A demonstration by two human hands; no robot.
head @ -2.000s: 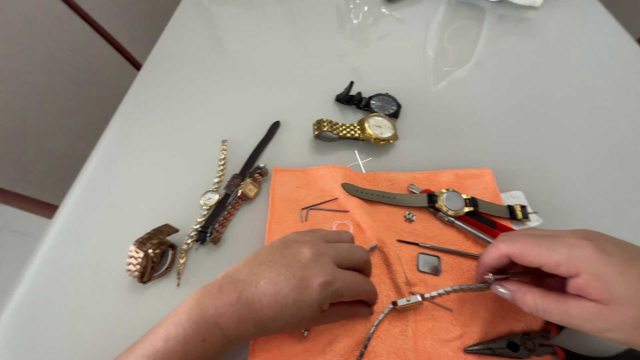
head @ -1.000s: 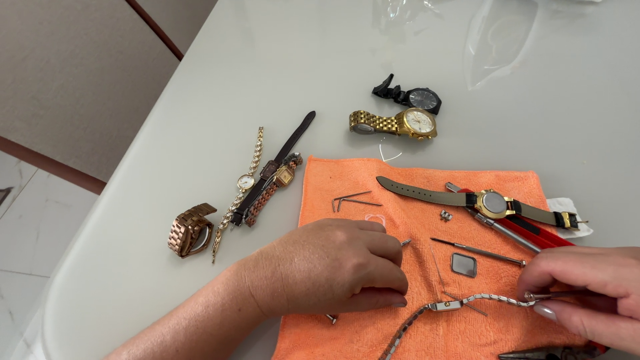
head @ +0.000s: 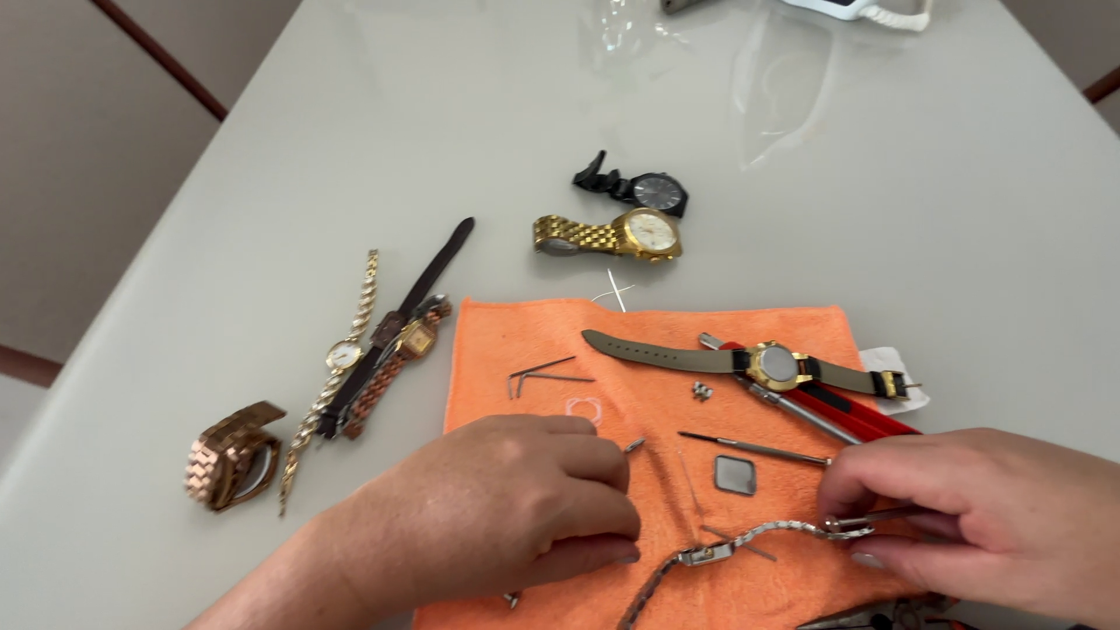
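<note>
A small silver bracelet watch (head: 707,553) lies on the orange cloth (head: 542,337), its case showing an opening. My right hand (head: 954,516) pinches a thin metal tool (head: 884,518) between thumb and fingers, beside the bracelet's end. My left hand (head: 525,507) rests on the cloth with fingers curled; whether it holds anything is hidden, though a small metal tip (head: 634,445) shows by its knuckles. A square metal case back (head: 734,475) and a slim screwdriver (head: 752,447) lie between the hands. Above them a leather-strap watch (head: 777,365) lies face down across a red-handled tool (head: 862,411).
Hex keys (head: 551,375) and small metal links (head: 702,391) lie on the cloth, pliers (head: 875,614) at its lower right. A gold watch (head: 652,232) and a black watch (head: 658,192) lie beyond it. Several watches, including a rose-gold one (head: 234,459), lie on the left.
The view has shifted. Both hands stay in about the same places relative to the cloth and the silver bracelet watch.
</note>
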